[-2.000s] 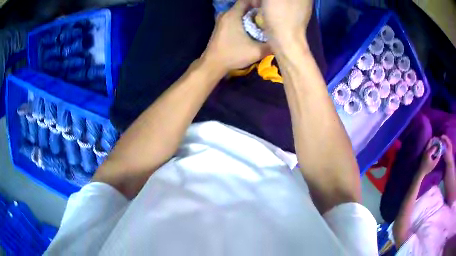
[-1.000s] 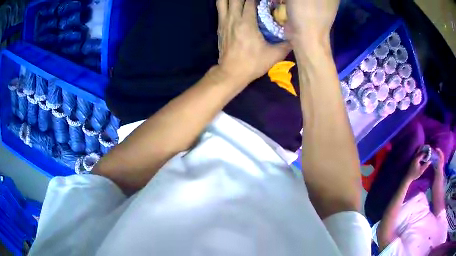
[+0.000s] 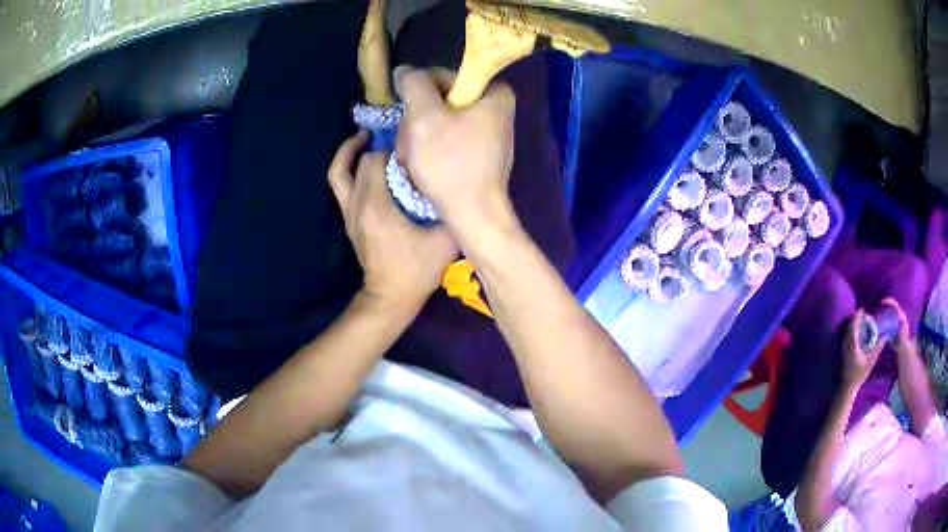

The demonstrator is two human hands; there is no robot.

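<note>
My left hand [image 3: 387, 231] is closed around the blue trouser-leg part of the figure lower body over my lap. My right hand [image 3: 457, 140] grips a tan leg with foot [image 3: 494, 44] just above the cuff ring [image 3: 409, 192]. The foot and its sandal point up and right. A second tan leg [image 3: 374, 52] rises from another whitish cuff ring [image 3: 376, 115]. The orange waist sash [image 3: 468, 286] hangs below my hands. Most of the blue shorts is hidden by my hands.
A blue bin [image 3: 751, 364] at right holds many cuff rings [image 3: 717, 208] on a white liner. Blue bins [image 3: 52, 462] at left hold blue leg pieces [image 3: 130, 364]. A tan table edge [image 3: 728, 31] curves along the top. Another person's hands [image 3: 876, 338] hold a part at right.
My hands and the work have moved left and lower in view. Both tan legs and the table now show. My right hand is now around one leg by the cuff.
</note>
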